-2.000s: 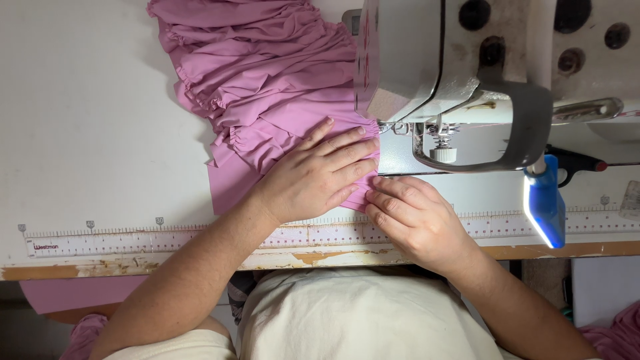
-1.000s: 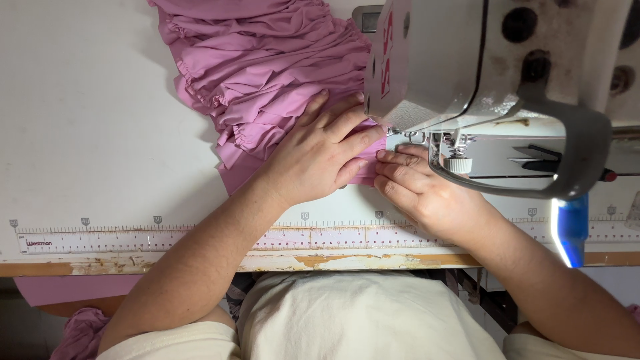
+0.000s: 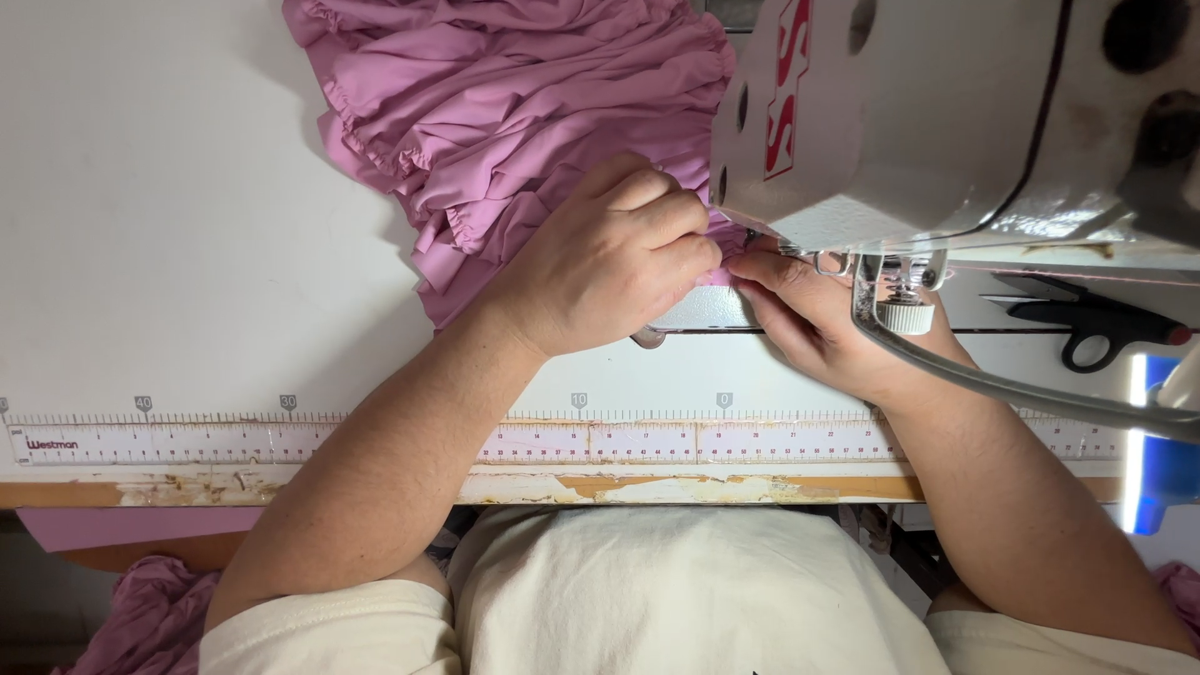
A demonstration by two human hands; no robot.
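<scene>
Gathered pink fabric point(image 3: 525, 122) lies in folds on the sewing table, its right edge running beside and partly behind the sewing machine head point(image 3: 881, 122). My left hand point(image 3: 623, 253) has its fingers bent and pinches the fabric near its lower right corner. My right hand point(image 3: 816, 309) meets it from the right, thumb and fingertips on that same corner, partly hidden by the machine. Above my right hand is the machine's tension knob point(image 3: 905, 317). The needle and presser foot cannot be made out.
A measuring tape strip point(image 3: 600, 441) runs along the worn table edge point(image 3: 656, 487). Black thread snips point(image 3: 1097, 314) lie at the right, near a blue lit lamp point(image 3: 1162, 450). A curved metal bar crosses above my right wrist. More pink fabric point(image 3: 150, 609) hangs below the table at left.
My left hand was spread flat on the fabric and now has its fingers curled in a pinch. The fabric's lower right corner has moved up from the tape. The view has shifted closer to the machine.
</scene>
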